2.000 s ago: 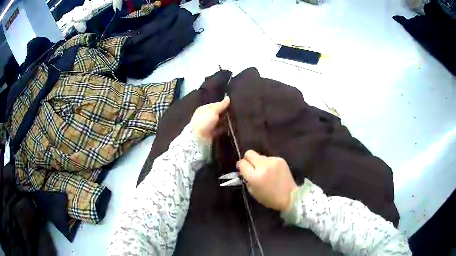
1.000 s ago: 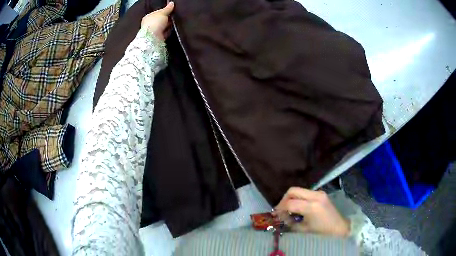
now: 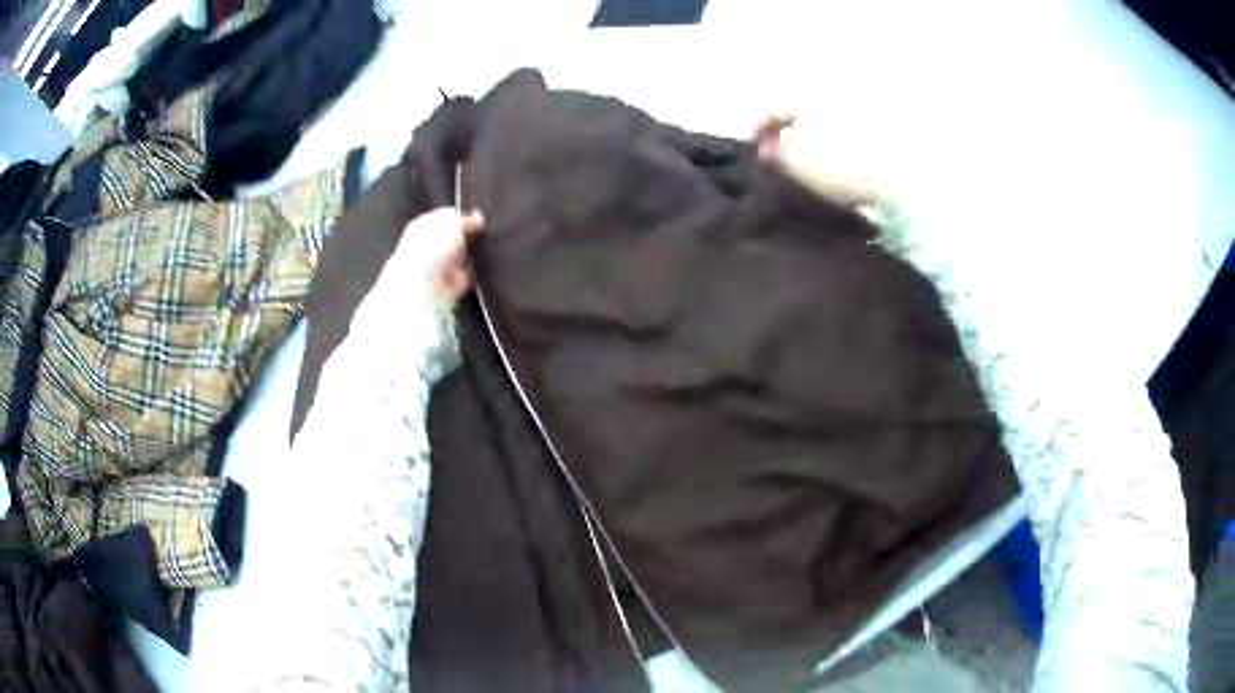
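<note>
A dark brown jacket (image 3: 718, 366) lies spread on the white table, with a long pale front zipper (image 3: 530, 402) running down its opening. The zipper parts into two lines near the lower end. My left hand (image 3: 440, 252) grips the jacket's zipper edge near the top. My right hand (image 3: 802, 163) is at the jacket's upper right edge, blurred. Whether it holds the fabric or a tool cannot be told. No snips can be made out.
A beige plaid garment (image 3: 149, 366) with dark edges lies at left, with dark garments behind it. A dark flat rectangle (image 3: 650, 11) is at the top edge. The white table (image 3: 1084, 176) has a curved edge. Part of a blue crate (image 3: 1019, 575) shows at lower right.
My right hand has moved from the zipper's lower end, near my body, up to the jacket's far right edge. My left hand still grips the zipper edge. The view has shifted.
</note>
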